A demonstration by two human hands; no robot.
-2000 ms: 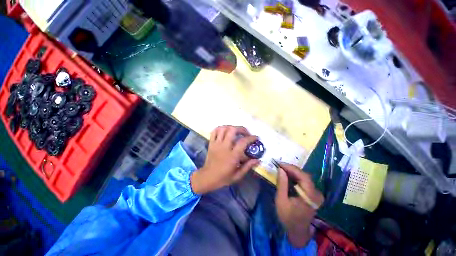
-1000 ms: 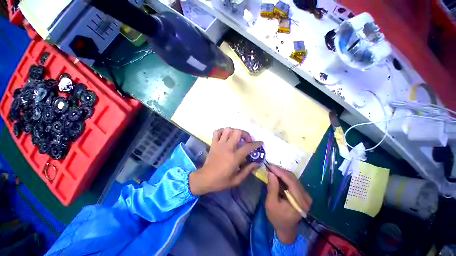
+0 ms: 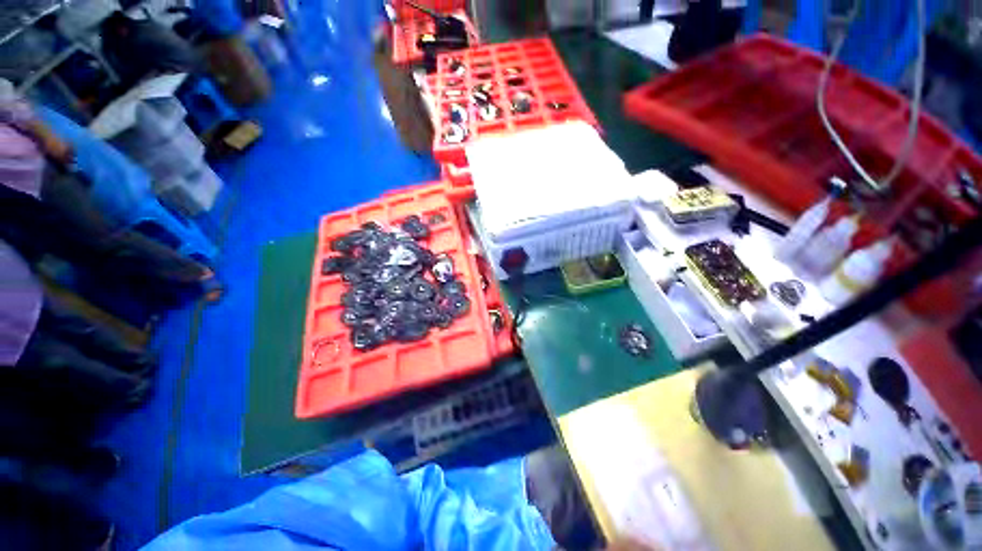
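Observation:
A heap of black round units lies in a red divided tray left of centre. The pale yellow mat with a whiter sheet lies at the lower right. My left blue sleeve crosses the bottom. A sliver of skin, likely my left hand, shows at the bottom edge by the mat; its fingers and anything in them are cut off. My right hand is not in view. The round unit and the wooden-handled tool seen earlier are not in view.
A dark hanging driver is over the mat's back edge. A dark round cluster lies on the green bench. The white shelf runs along the right. A second red tray stands behind. People stand at the far left.
The view has swung left and up, showing the floor, people and more trays. Both hands, working on the round unit earlier, have dropped almost wholly out of the picture.

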